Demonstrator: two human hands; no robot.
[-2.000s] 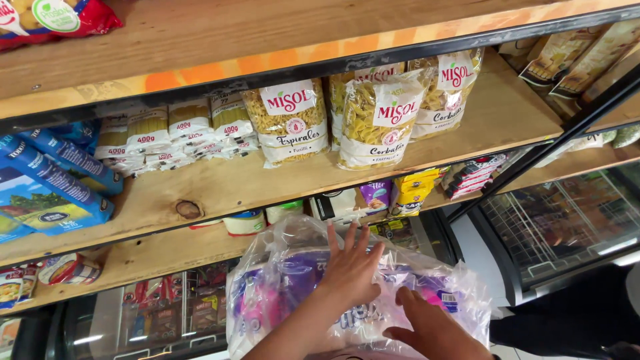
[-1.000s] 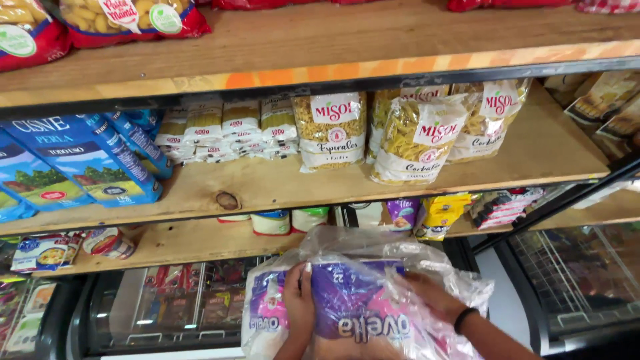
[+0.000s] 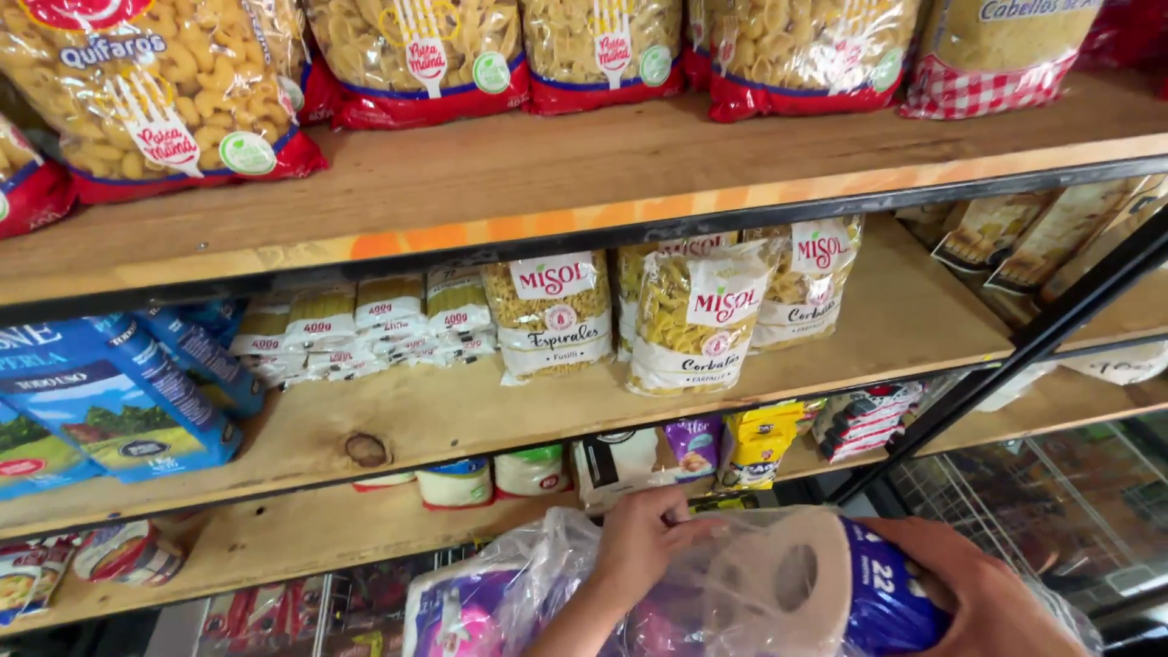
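Note:
A clear plastic bag [image 3: 557, 557] holding toilet paper packs lies at the bottom of the head view, in front of the shelves. My right hand [image 3: 985, 584] grips a toilet paper roll pack [image 3: 890, 579] with a blue and purple wrapper; one roll's end with its core faces left. Over the bag, my left hand [image 3: 639, 538] has its fingers bent at the plastic film, thumb and forefinger close together. Another purple and white toilet paper pack [image 3: 465, 611] shows through the plastic at the left.
Pasta bags [image 3: 698, 319] and small pasta packs [image 3: 383, 319] stand on the middle wooden shelf [image 3: 438, 420], with blue flour packages [image 3: 109, 392] at left. Red pasta bags [image 3: 420, 55] line the upper shelf [image 3: 547, 164]. A black metal upright [image 3: 1040, 328] slants at right.
The view has tilted up to show more of the upper shelf. My right hand has gone round a roll pack, whose roll end now shows. My left hand has moved from the pack's front to the film.

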